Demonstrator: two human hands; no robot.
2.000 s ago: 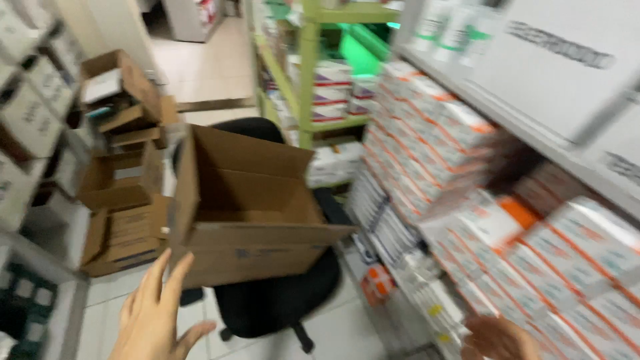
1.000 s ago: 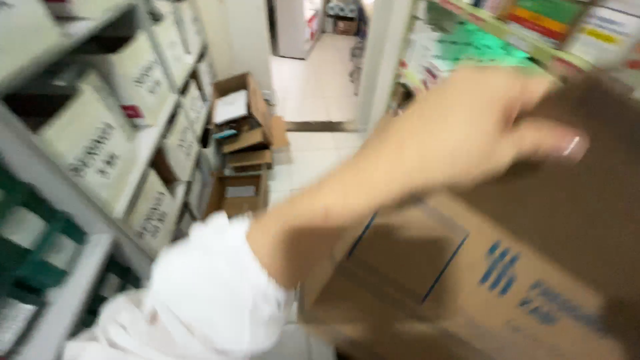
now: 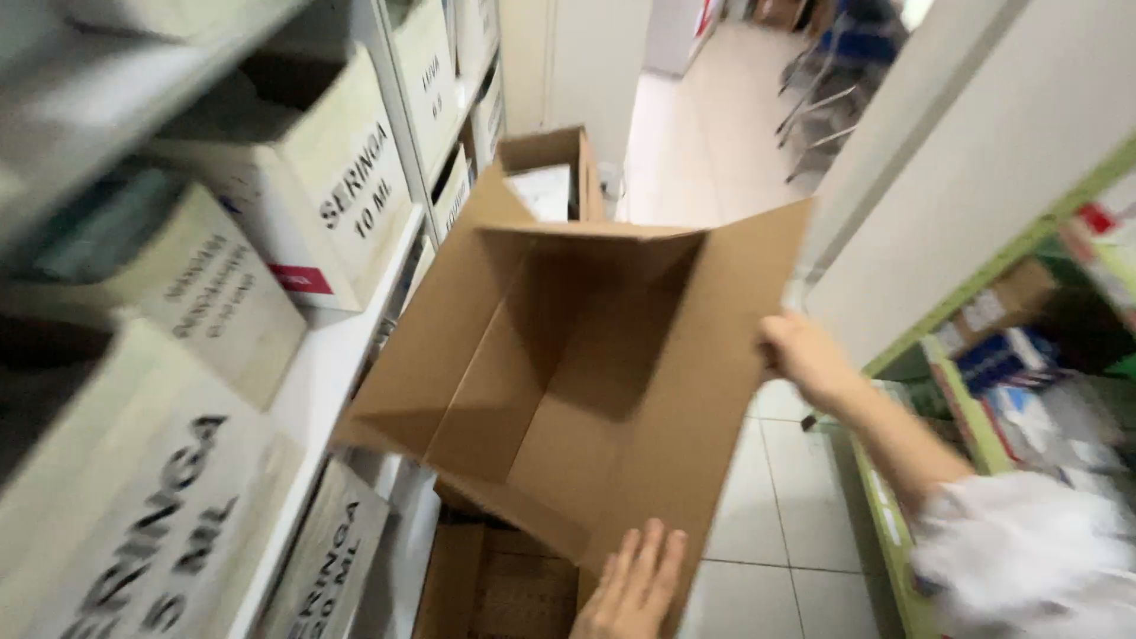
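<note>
An empty, open cardboard box (image 3: pixel 577 417) with its flaps spread is tilted above the aisle, its inside facing me. My right hand (image 3: pixel 794 359), reaching in from the right, grips the edge of its right flap. My left hand (image 3: pixel 635 581) lies at the lower end of that same flap, fingers extended on its inner face and thumb hidden, holding the box from below. The box's underside is out of sight.
Shelves (image 3: pixel 328 355) with labelled white bins, including a syringe bin (image 3: pixel 346 195), line the left. Another open carton (image 3: pixel 524 586) lies beneath the held box, and one (image 3: pixel 581 177) stands behind it. A green-edged shelf (image 3: pixel 967 408) with packages is at the right.
The box, on a black swivel chair two seconds ago, is now held up beside the left shelves. My left arm no longer crosses the view, and my right hand has come onto the box. The view has swung.
</note>
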